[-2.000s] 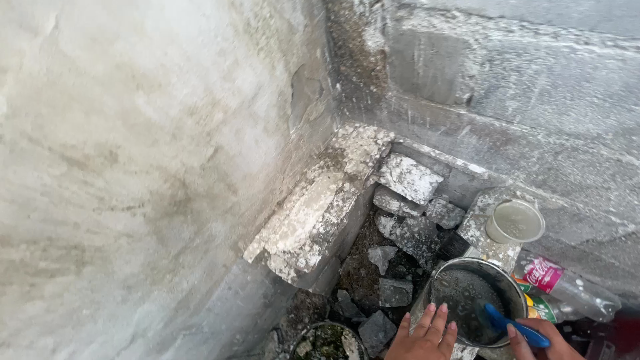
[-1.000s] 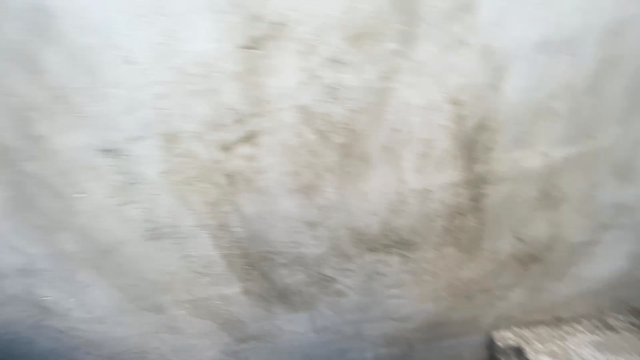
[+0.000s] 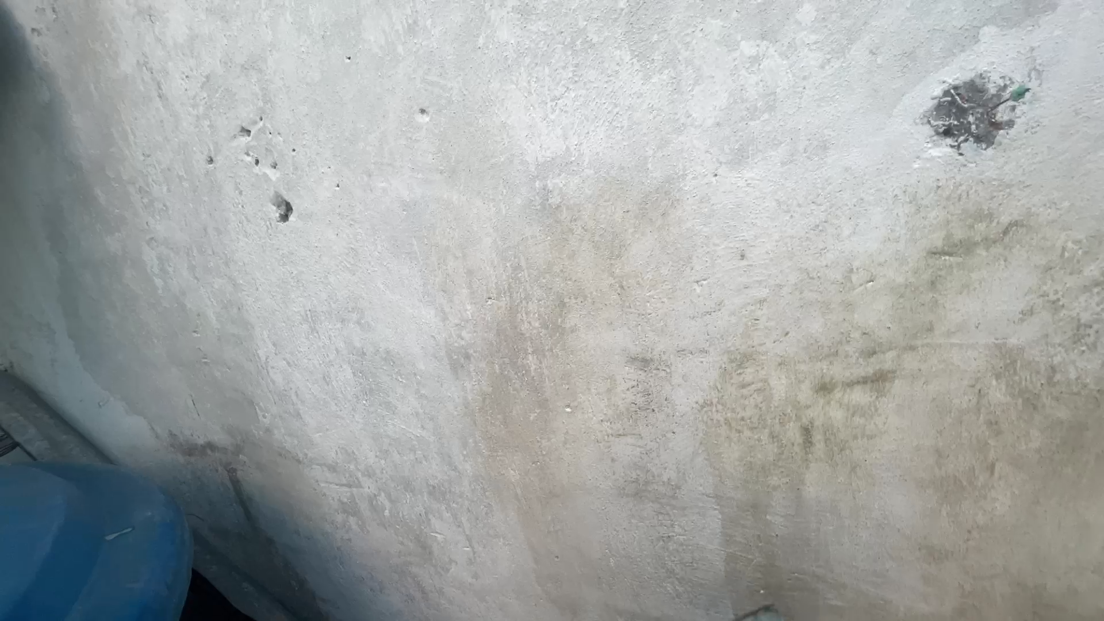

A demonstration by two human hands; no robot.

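Note:
Neither my left hand nor my right hand shows in the head view at this moment. A rough whitewashed plaster wall [image 3: 552, 302] fills most of the view, with brown and greenish stains toward the lower right. At the upper right, a dark chipped hole [image 3: 973, 112] in the plaster has a small green bit at its edge. Several small pits, the largest a dark pit [image 3: 282, 207], mark the wall at the upper left. What my hands hold or touch is hidden from view.
The rounded edge of a blue object, apparently plastic [image 3: 95, 535], stands at the lower left, close to the wall. Behind it a grey ledge [image 3: 52, 418] runs along the wall's foot. A dark area lies beside the blue object at the bottom edge.
The view has swung left, away from the corner with the rubble, the bucket and the bottle. Both hands, the right one with a blue-handled tool two seconds ago, have left the view.

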